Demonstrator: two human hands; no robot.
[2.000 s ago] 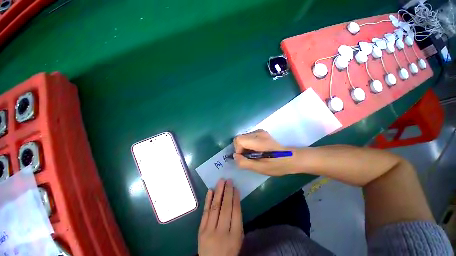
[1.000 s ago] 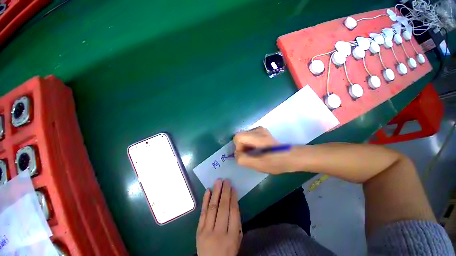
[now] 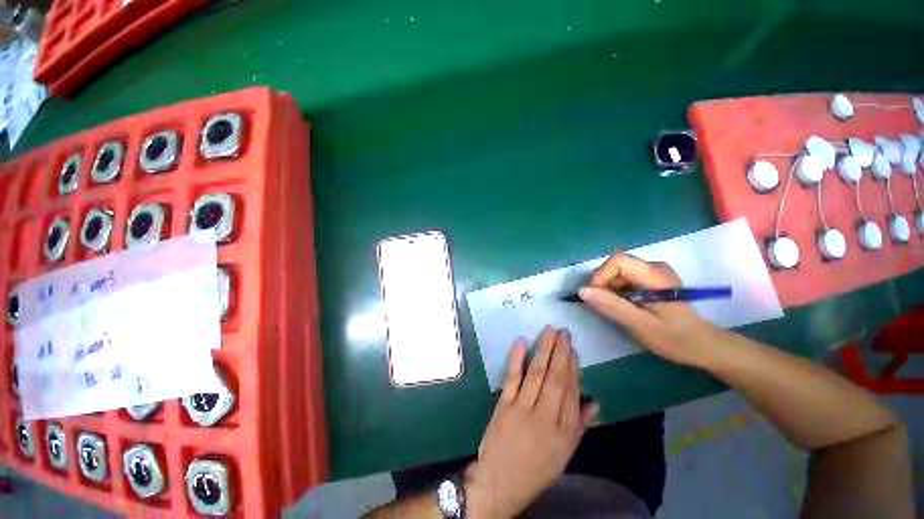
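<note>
A long white paper label lies on the green bench, with dark handwriting near its left end. My right hand holds a dark marker pen with a blue end; its tip is at the paper, right of the writing. My left hand lies flat with spread fingers on the paper's lower left part. A smartphone with a blank white screen lies left of the paper.
At left, a red-orange foam tray holds silver parts with dark centres under a handwritten slip. At right, a foam board bears white wired discs beside a black module. A red stool stands lower right.
The view has turned left, showing more of the left tray and its slip. The pen tip has shifted right from the written characters. My left hand remains on the paper.
</note>
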